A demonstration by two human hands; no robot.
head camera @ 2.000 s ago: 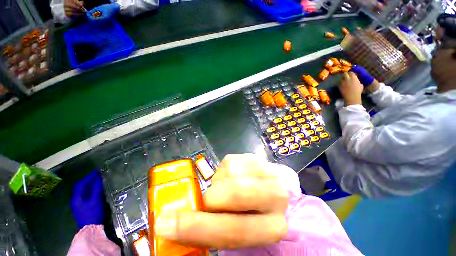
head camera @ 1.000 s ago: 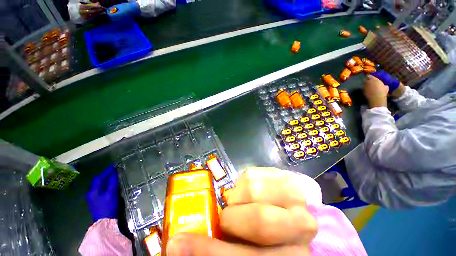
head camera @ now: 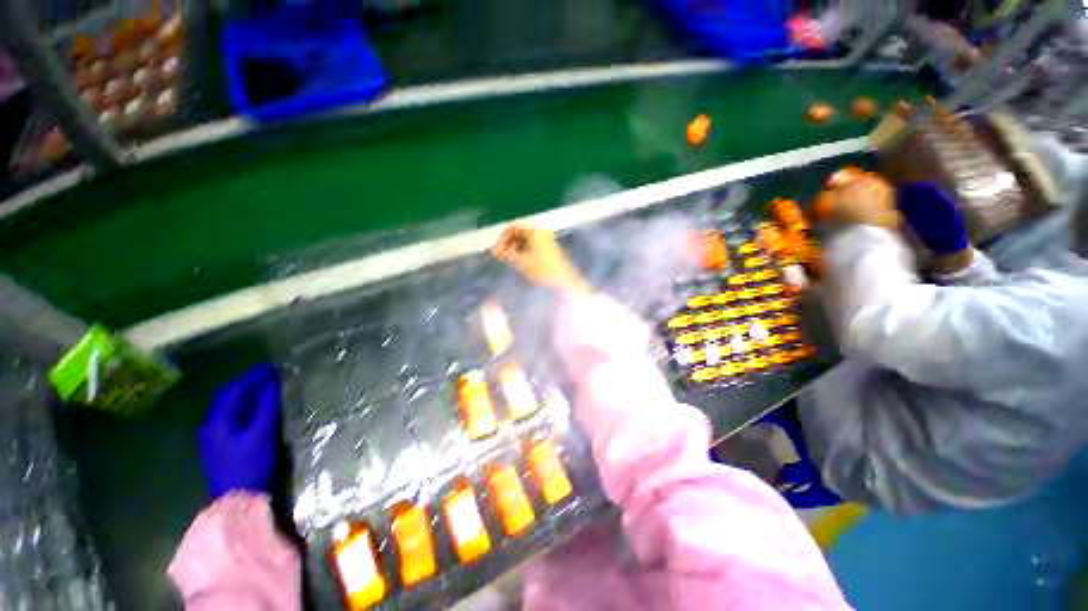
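The clear packing tray (head camera: 358, 400) lies in front of me with several orange devices (head camera: 413, 543) flat in its near row and a few at its right side; some show white labels. One more device (head camera: 496, 328) lies farther up the tray. My left hand (head camera: 239, 432), in a blue-purple glove, rests at the tray's left edge and holds nothing visible. My bare right hand (head camera: 537, 255) is stretched out over the belt's pale edge, beyond the tray. It is small and blurred; whether it holds anything is unclear.
A green conveyor (head camera: 477, 161) runs across, with a loose device on it. A neighbour's tray (head camera: 740, 328) of upright devices and a person in a white coat (head camera: 919, 358) are at right. A green packet (head camera: 113, 368) and clear tray stack (head camera: 42, 501) are at left; blue bin (head camera: 304, 66) beyond.
My right hand, which held an orange device close to the camera, has moved forward to the belt edge. The tray's near row is now uncovered. My left hand stays at the tray's left edge.
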